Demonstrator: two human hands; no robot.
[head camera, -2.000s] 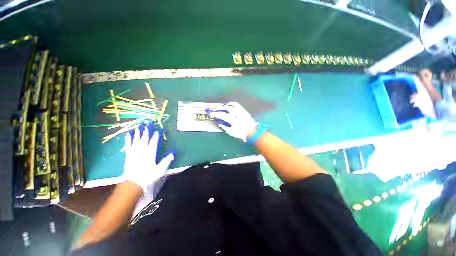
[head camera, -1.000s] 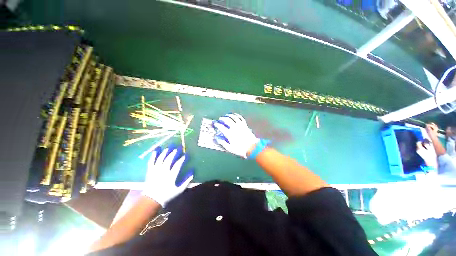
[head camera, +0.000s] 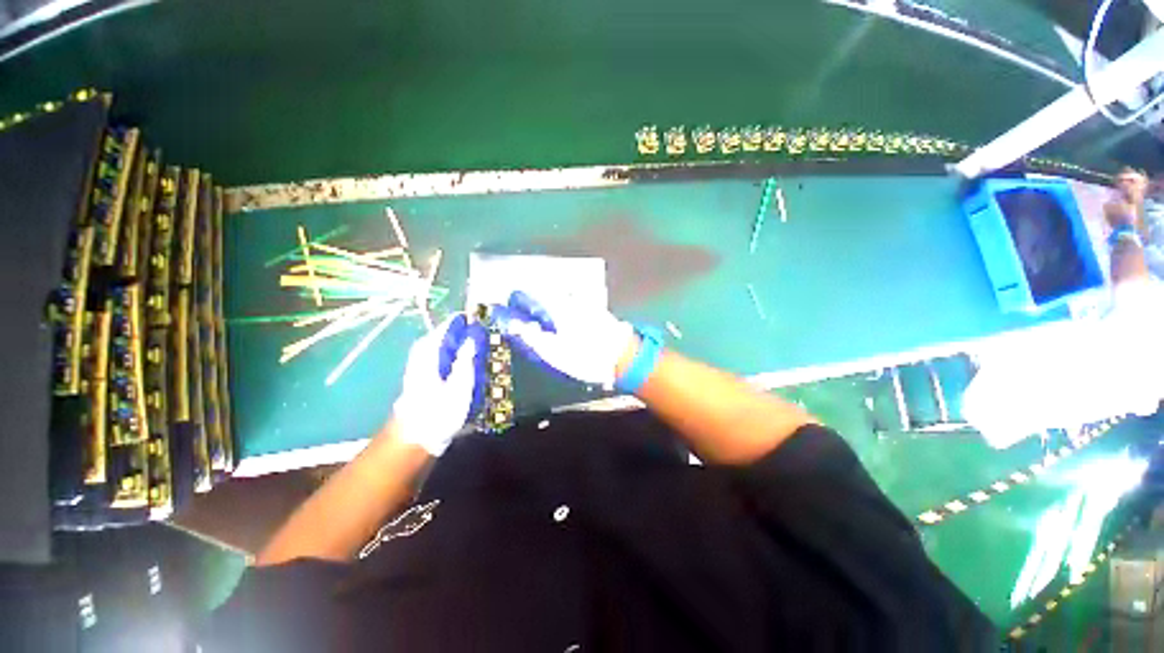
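Observation:
A narrow board strip (head camera: 499, 383), yellow and black, is held upright between my two hands, close to my body and in front of the silver-white plate. My left hand (head camera: 440, 380), in a white glove with blue fingers, grips its left side. My right hand (head camera: 562, 337), gloved the same way with a light blue band at the wrist, holds its upper end from the right. The silver-white plate (head camera: 541, 274) lies bare on the bench behind my hands, its lower part partly covered by my right hand.
Thin yellow, green and pale waste strips (head camera: 358, 287) lie loose at left. A panel stack (head camera: 141, 332) stands at the left end. Single boards (head camera: 753, 139) line the green conveyor (head camera: 511, 77). A blue bin (head camera: 999, 262) is at right beside a person's arm (head camera: 1128, 255).
Both hands have come together over the near edge of the plate. The board strip now shows between them. My right hand has left the plate, and my left hand has moved away from the waste strips.

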